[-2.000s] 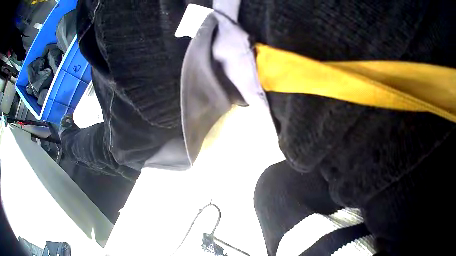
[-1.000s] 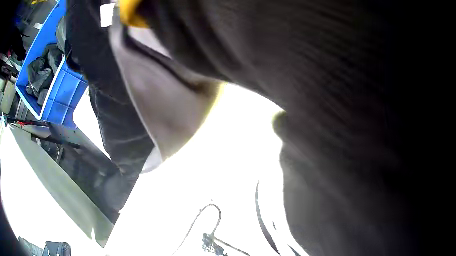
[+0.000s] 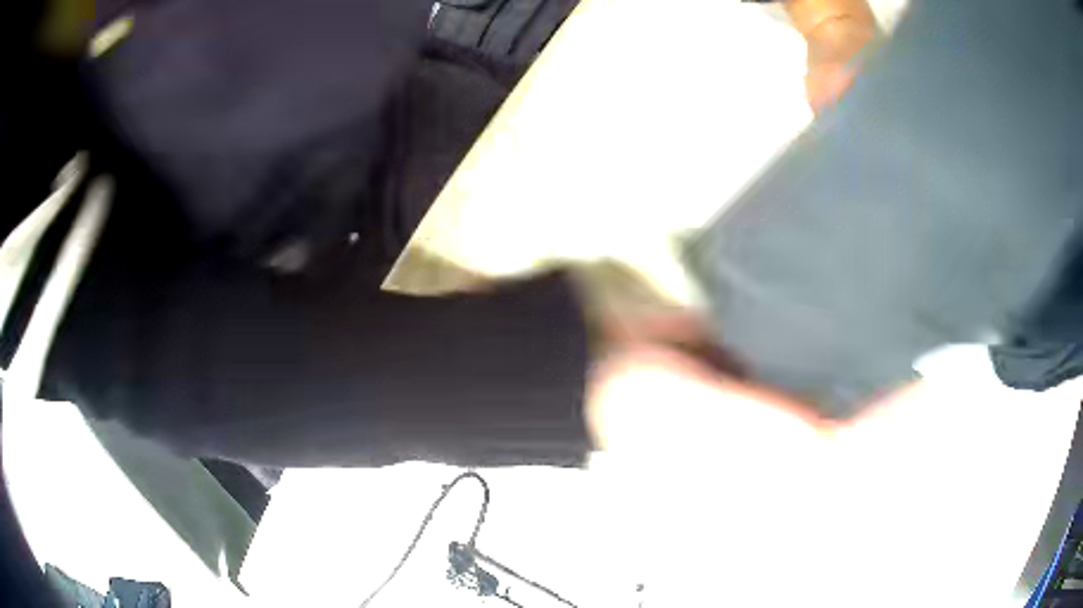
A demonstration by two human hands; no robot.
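Note:
A large smooth grey-blue cloth piece (image 3: 891,214) fills the right side, blurred at its lower edge. My right hand (image 3: 653,368), at the end of a dark sleeve from the left, is blurred and overexposed. It grips the cloth's lower left part, with its fingers running along the lower edge. My left hand (image 3: 835,42) is cut off by the top edge. Its fingers lie at the cloth's upper left edge; their grip cannot be told.
The whitish tabletop (image 3: 618,154) is strongly overexposed. A thin black cable (image 3: 475,505) with a small dark fitting lies on it near the bottom. Dark clothing (image 3: 261,131) covers the upper left. A dark cloth item (image 3: 1039,362) is at the right edge.
The view has shifted and the blue bin and yellow strap no longer show clearly. A dark sleeve with my right hand now reaches across, and the grey-blue cloth has come into view.

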